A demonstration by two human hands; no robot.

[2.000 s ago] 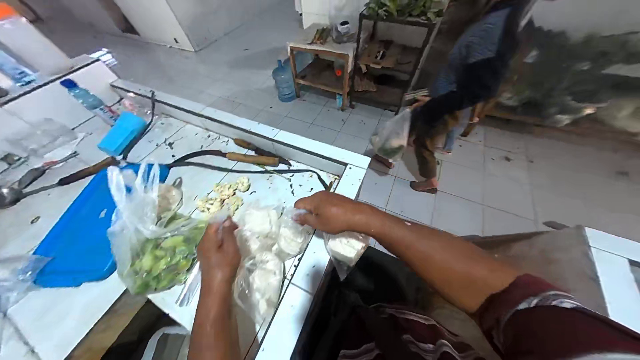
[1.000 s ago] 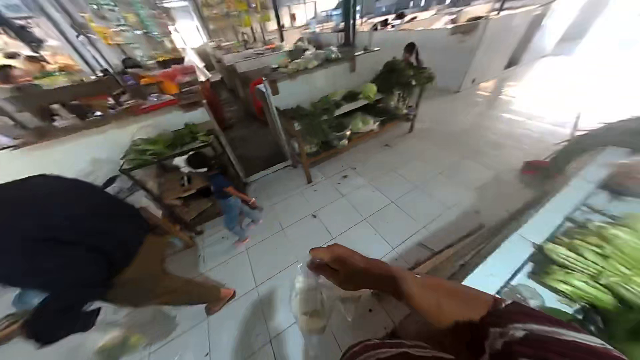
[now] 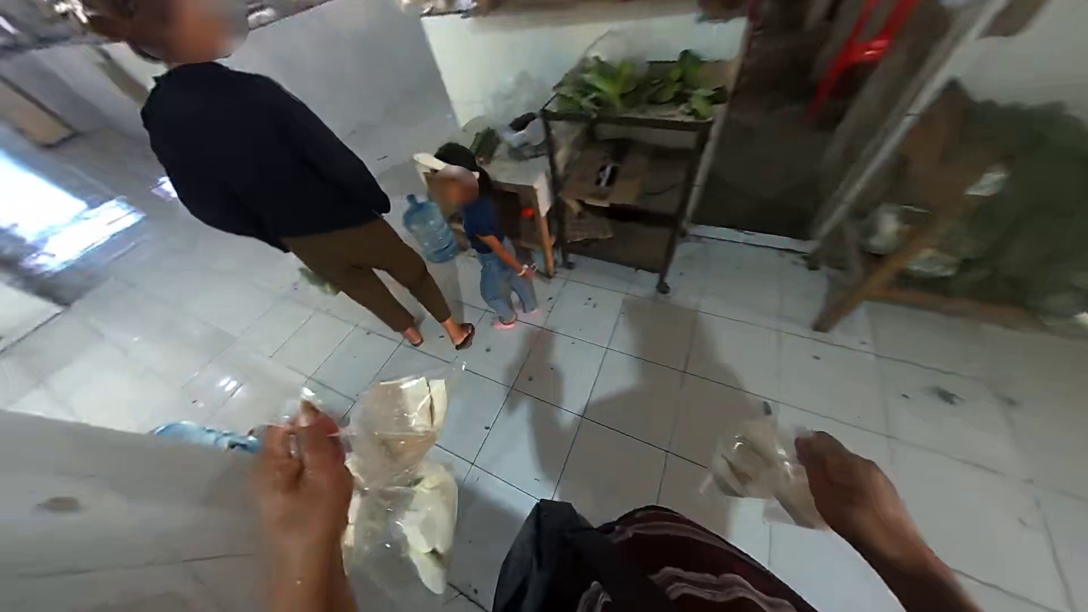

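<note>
At the lower left, my left hand (image 3: 308, 467) grips clear plastic bags (image 3: 401, 476) with pale white pieces inside, which hang beside it to the right. What the pieces are, I cannot tell. Over the tiled floor at the lower right, my right hand (image 3: 854, 484) holds a smaller clear plastic bag (image 3: 752, 463) with pale contents, pinched at its edge. The two hands are well apart, with a dark bag or cloth and a striped garment (image 3: 688, 561) between them at the bottom.
A person in a dark top (image 3: 255, 161) stands at the upper left, beside a small person in a cap (image 3: 489, 229). Behind are a blue water jug (image 3: 430, 229) and a metal rack (image 3: 629, 123) with leafy greens. A wooden stand (image 3: 884, 263) is at the right, a pale surface (image 3: 127, 510) at the lower left.
The view has swung widely. My left hand, out of view one second ago, is back in view with bags in it. The person in dark clothing, bent over then, now stands upright.
</note>
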